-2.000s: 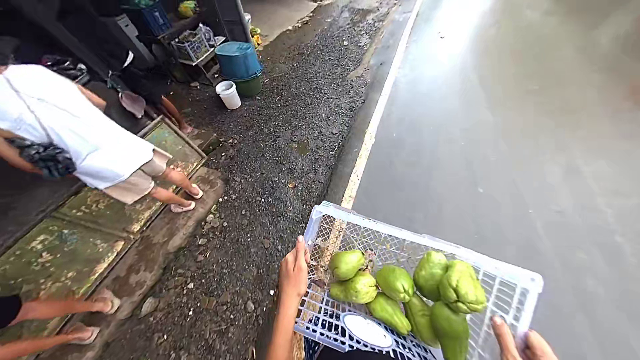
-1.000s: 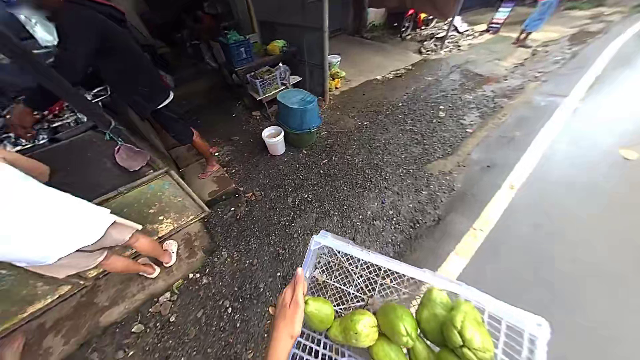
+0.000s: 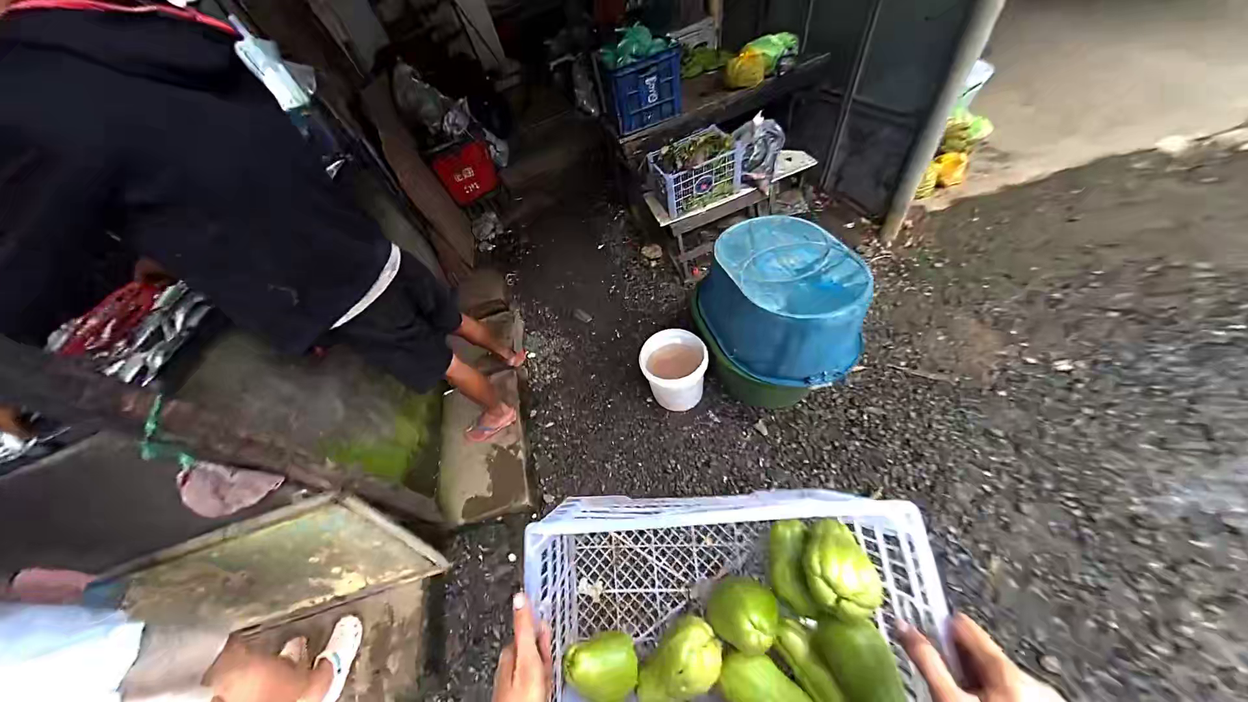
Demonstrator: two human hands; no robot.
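A white plastic crate [image 3: 721,509] with mesh sides and floor is at the bottom of the head view. Several green chayotes [image 3: 744,614] lie in its right and near parts, leaving bare mesh at the far left. My left hand [image 3: 524,655] grips the crate's left side. My right hand [image 3: 975,663] holds its right side, thumb over the rim. The near edge of the crate is cut off by the frame.
Ahead stand a white bucket [image 3: 675,370] of murky liquid, a blue tub [image 3: 788,302] on a green one, and a bench with a blue crate [image 3: 645,93]. A person in dark clothes [image 3: 195,166] bends at the left; another's sandalled foot [image 3: 341,651] is lower left. Gravel surrounds the tubs.
The view has swung left, from the road to the stalls. The bucket and tubs now appear nearer and more central. The crate remains in front of me, and the road line has left the view.
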